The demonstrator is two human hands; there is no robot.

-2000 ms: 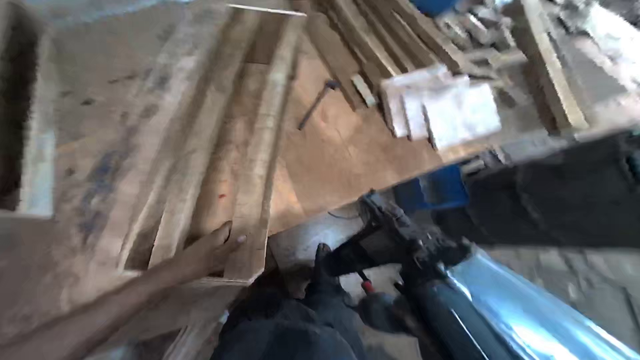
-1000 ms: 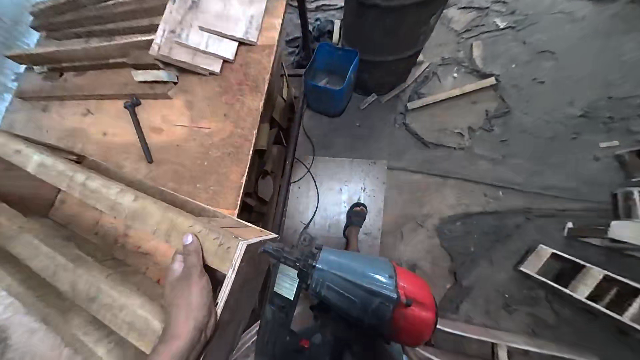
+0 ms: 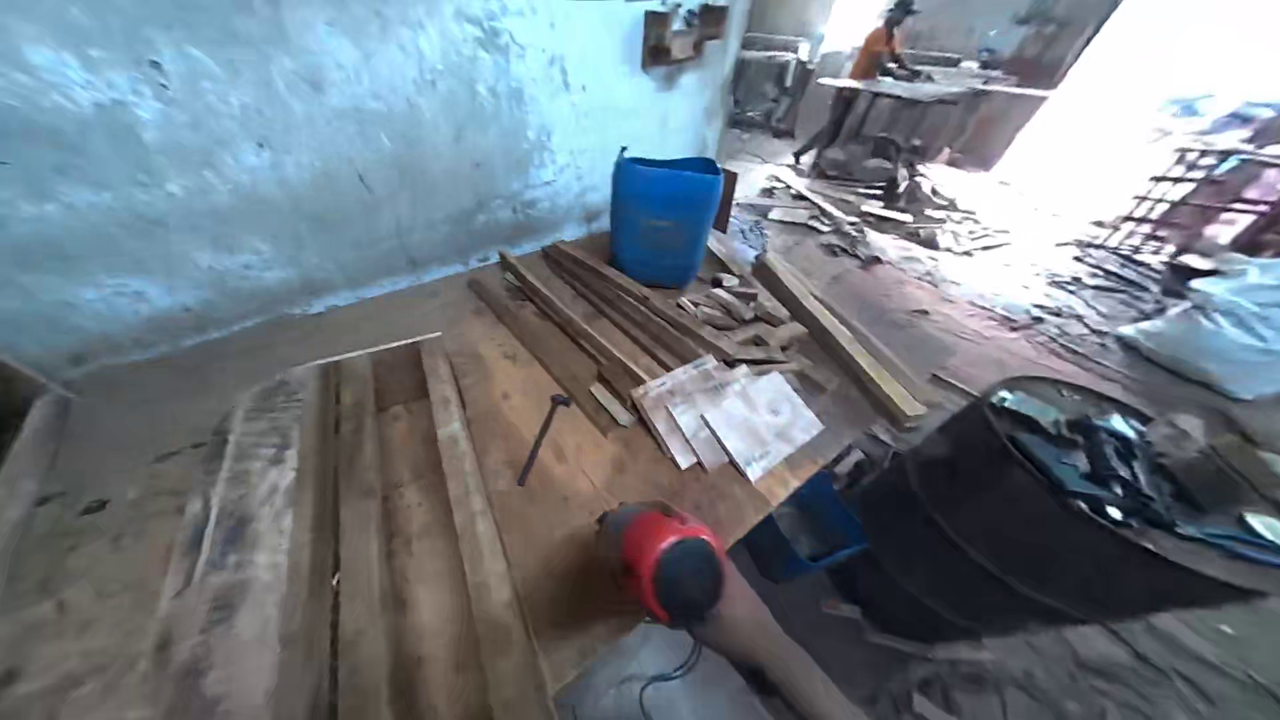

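Observation:
A red and black pneumatic nail gun is over the front edge of the plywood bench top. My right hand is at its grip, mostly hidden behind the tool's cap, with my forearm running down to the lower right. Left of the tool lies a long wooden frame of parallel boards, its nearer side board running toward me. A hammer rests on the plywood between that frame and several loose boards. My left hand is out of view.
Flat wooden pieces, long boards and a blue plastic container stand on the bench. A dark metal drum and a blue bin are to the right. A person works at a far table.
The view has swung up and left from the floor to the bench and wall. My left hand, earlier on the end of the frame's board, is out of sight. The nail gun is away from that board end.

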